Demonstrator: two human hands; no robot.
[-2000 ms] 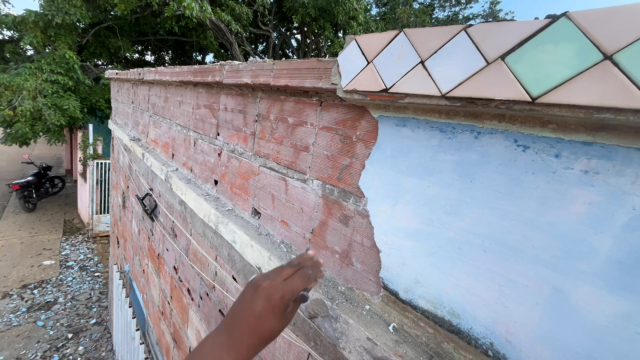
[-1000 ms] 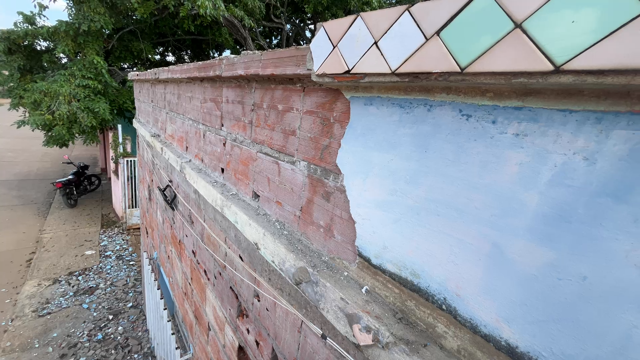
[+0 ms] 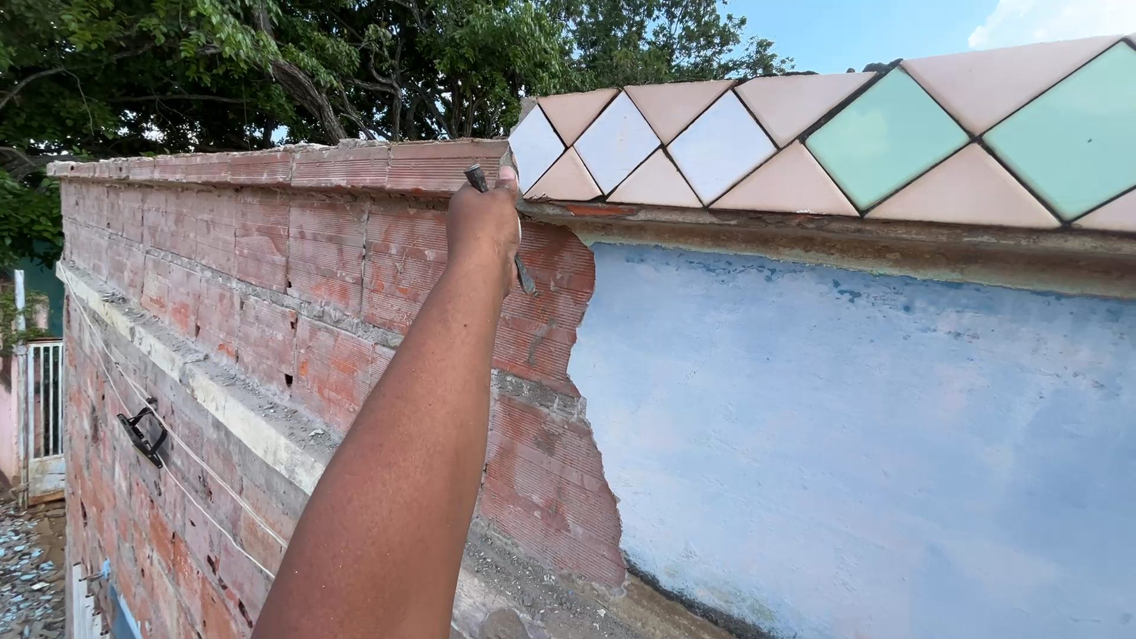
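My left hand (image 3: 484, 222) is closed around a slim metal chisel (image 3: 525, 277). One end of the tool shows above the fist and its flattened end below. The hand is at the left end of the tiled coping (image 3: 657, 146), where pink, white and green tiles meet the bare brick coping (image 3: 337, 167). Below and around the forearm is the exposed hollow-brick wall (image 3: 541, 461). A ragged plaster edge divides it from the blue painted plaster (image 3: 843, 426). My right hand is out of view.
A rubble-strewn ledge (image 3: 213, 390) runs along the wall, with thin cables (image 3: 191, 444) and a black metal bracket (image 3: 145, 435) beneath it. Debris (image 3: 27, 568) lies on the ground far below at left, near a white gate (image 3: 46, 399). Trees (image 3: 355, 62) stand behind.
My left hand, low over the ledge two seconds ago and out of view one second ago, is now up at the coping with the chisel. The view has moved nearer the tile corner.
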